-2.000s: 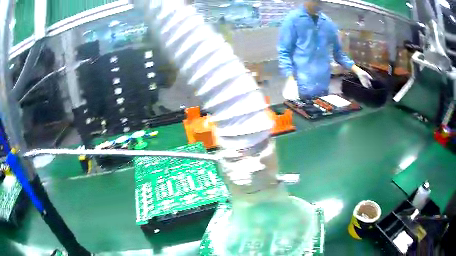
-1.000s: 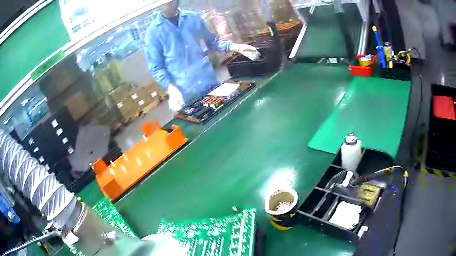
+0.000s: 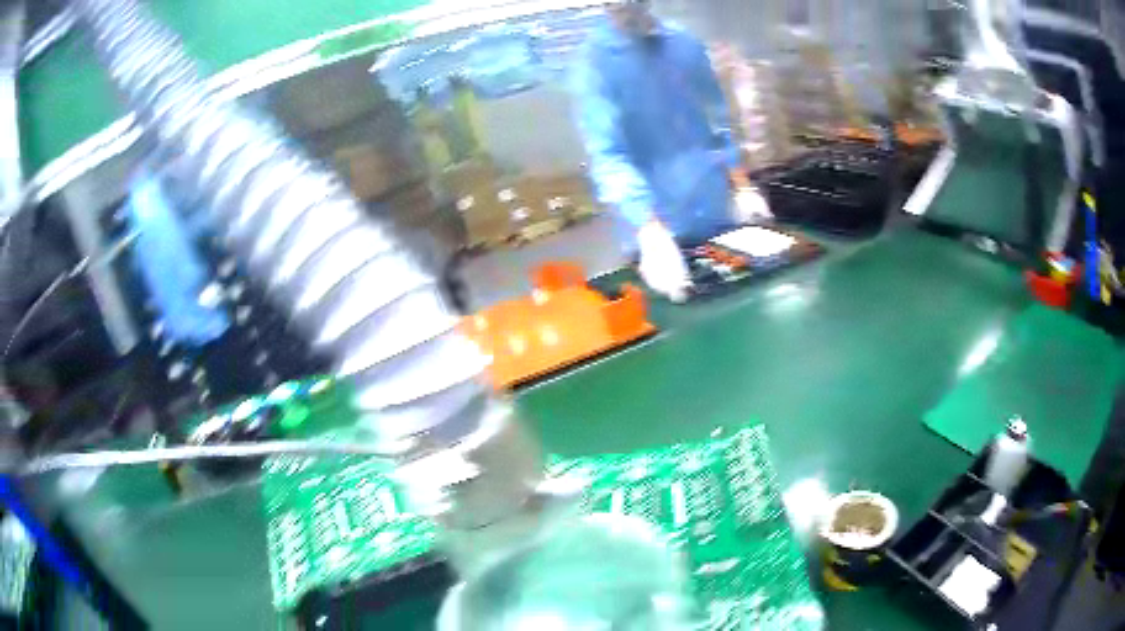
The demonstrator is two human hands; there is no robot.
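Note:
Neither of my hands is in view. A green circuit board (image 3: 728,518) lies nearest in front of me at the bottom, partly hidden by the clear fume extractor hood (image 3: 568,579). A second green circuit board (image 3: 333,530) lies to its left, with a dark edge beneath. The white ribbed extraction duct (image 3: 333,259) runs from the upper left down to the hood. The picture is blurred.
The round tub (image 3: 860,523) stands right of the near board, beside the black divided tray (image 3: 919,549) with a white bottle (image 3: 1008,454) and white wipes (image 3: 970,586). An orange fixture (image 3: 561,327) and a person in blue (image 3: 666,123) are across the bench.
The view has swung back left from the right side of the bench, so the duct and both boards show more fully. The person's raised hand across the bench is now lower.

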